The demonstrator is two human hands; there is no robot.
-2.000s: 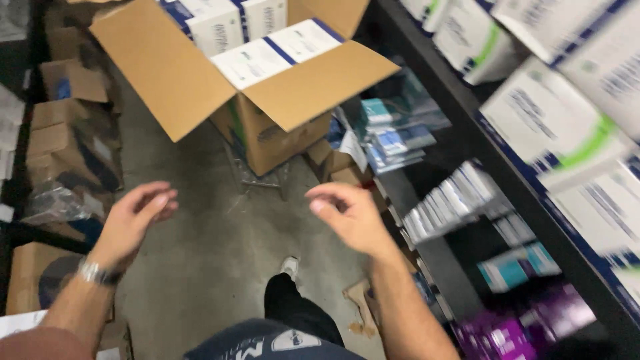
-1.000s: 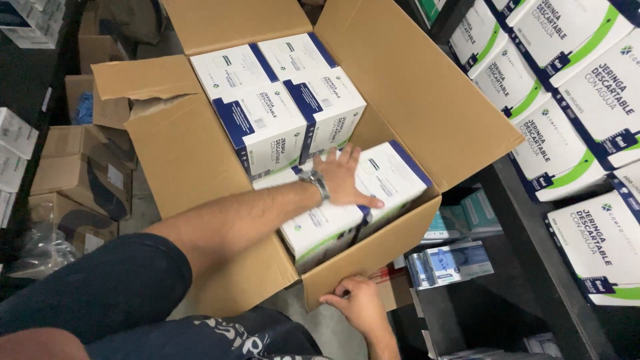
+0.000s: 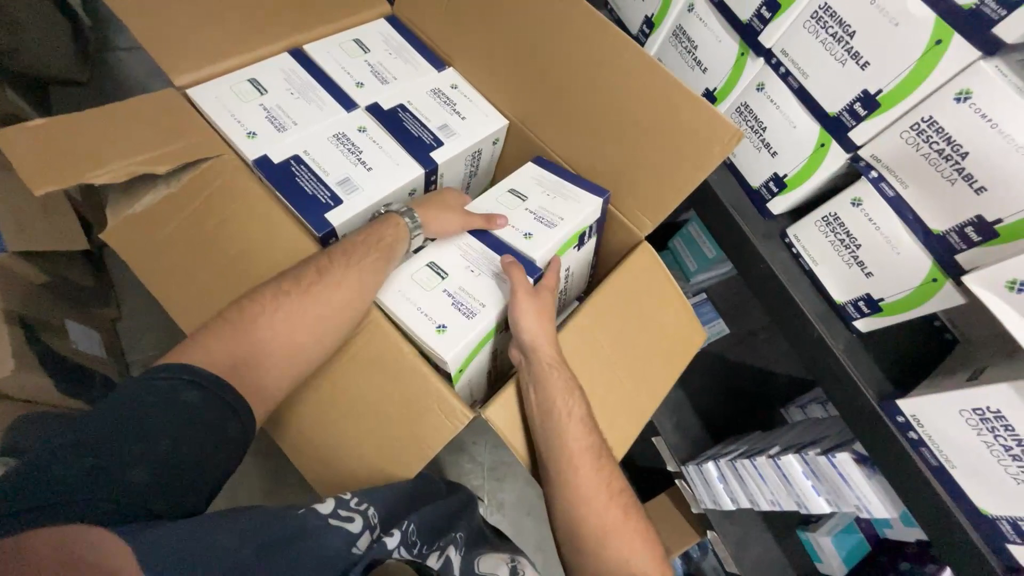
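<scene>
A large open cardboard carton (image 3: 384, 400) holds several white and blue boxes of disposable syringes. My left hand (image 3: 452, 214), with a metal watch at the wrist, reaches in between the rear boxes and the two nearest me; its thumb lies on top of the farther near box (image 3: 552, 204), its other fingers partly hidden. My right hand (image 3: 532, 300) is at the near side of these two, thumb and fingers around the corner where they meet. The nearest syringe box (image 3: 456, 292) stands lower left of it. Four-box rear group, such as this syringe box (image 3: 344, 172), sits flat.
On the right a black shelf (image 3: 808, 352) carries rows of syringe boxes (image 3: 872, 248). Below are a row of thin white packs (image 3: 792, 472) and teal boxes (image 3: 836, 544). Brown cartons (image 3: 56, 336) stand along the left. The carton's flaps are spread outward.
My right hand has moved from the carton's outer near edge onto the near boxes inside. My left hand has shifted from their tops to their far side. The view is closer.
</scene>
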